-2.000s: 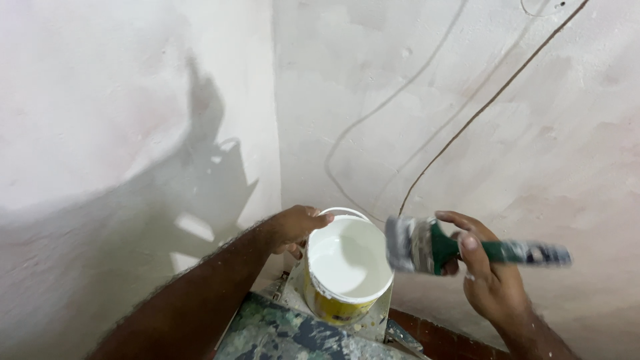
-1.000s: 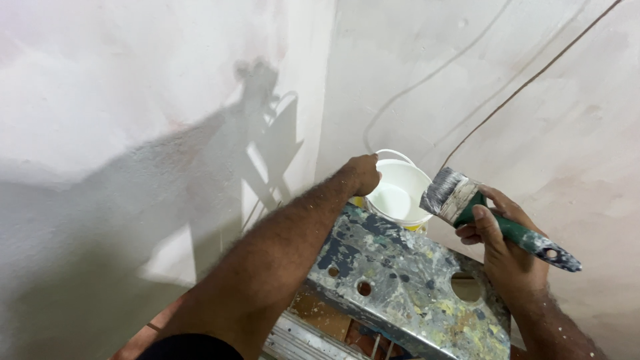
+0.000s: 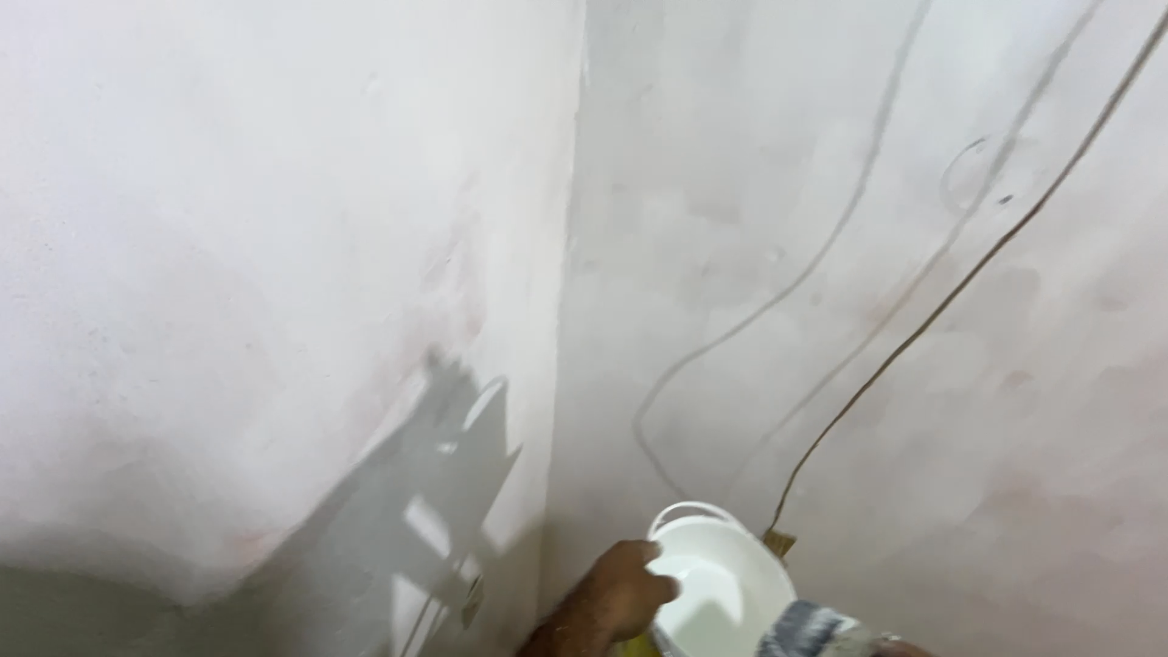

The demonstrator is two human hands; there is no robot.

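Note:
At the bottom of the head view, my left hand (image 3: 625, 589) grips the left rim of a white plastic bucket (image 3: 776, 570) that holds white paint (image 3: 703, 598). The bucket's handle stands up at its back. A paintbrush with paint-caked bristles (image 3: 798, 630) reaches over the bucket's right rim. Only a small part of my right hand (image 3: 903, 648) shows at the bottom edge, at the brush; its fingers and the brush handle are out of frame.
Two white, patchy walls meet at a corner (image 3: 558, 365) behind the bucket. A thin brown cable (image 3: 899, 351) hangs slantwise before the right wall and casts shadows on it. A shadow of arms and bucket lies on the left wall (image 3: 274, 228).
The view has tilted up, so the paint-spattered platform seen a second ago is out of frame. The brush, held beside the bucket before, now overlaps its rim.

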